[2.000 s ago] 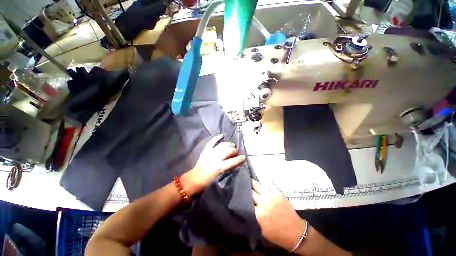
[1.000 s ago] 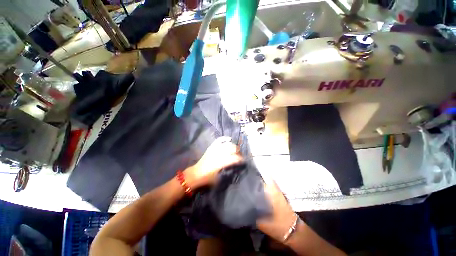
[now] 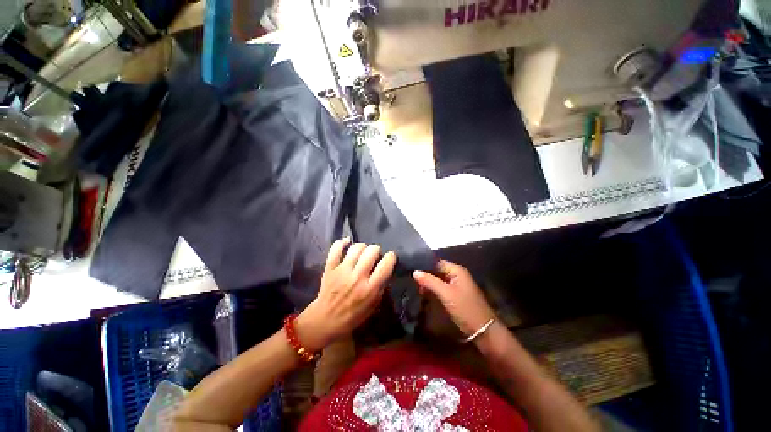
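Note:
Dark garment panels (image 3: 245,169) lie across the machine bed, left of and below the needle, and hang over the front edge. The presser foot and needle (image 3: 365,131) are at the cloth's upper right edge. My left hand (image 3: 355,283) lies on the cloth at the table's front edge, fingers bent over it. My right hand (image 3: 456,295) pinches the cloth's right edge between thumb and fingers, just off the table edge. A small cut panel (image 3: 482,126) with a curved edge lies under the machine arm.
The cream machine head (image 3: 473,34) is above. Thread snips (image 3: 591,143) stand right of the small panel. A clear plastic bag (image 3: 689,143) hangs at the right end. Blue plastic baskets (image 3: 127,371) are below the table, left and right. A blue paddle shape (image 3: 216,42) hangs at the upper left.
The view has tilted down, showing a red top and the right basket. The cloth bunched between my hands is now spread flatter at the table edge, and my hands are nearer my body.

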